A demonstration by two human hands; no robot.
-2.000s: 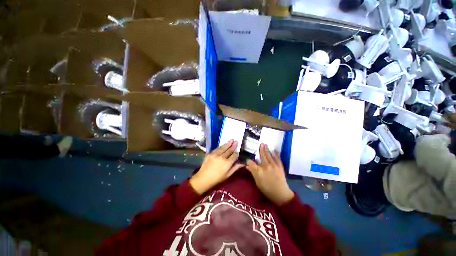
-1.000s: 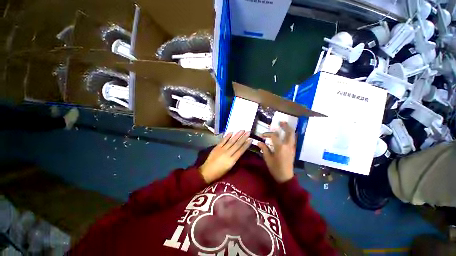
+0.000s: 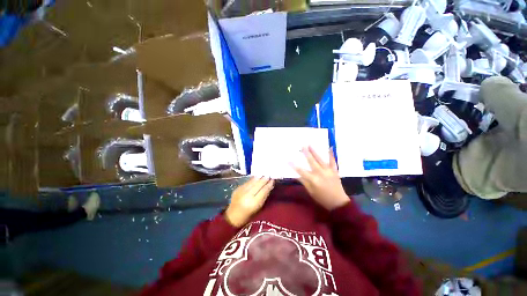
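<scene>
A retail box (image 3: 286,144) stands in front of me with its white lid flap folded down over the top, so its contents are hidden. My left hand (image 3: 249,199) lies at the box's near left edge with its fingers together. My right hand (image 3: 321,178) rests on the right part of the flap, its fingers a little spread. Neither hand is closed around anything that I can see.
A closed white and blue box (image 3: 375,130) stands at right, another (image 3: 257,41) beyond. Open brown compartments (image 3: 188,130) with bagged white parts are at left. Loose cameras (image 3: 451,121) are heaped at right, beside a person's sleeve (image 3: 491,165). The green bench (image 3: 277,95) shows beyond my box.
The box's flap stood raised before, showing white inner cartons; now it is folded down over them. My right hand has moved from inside the box onto the flap.
</scene>
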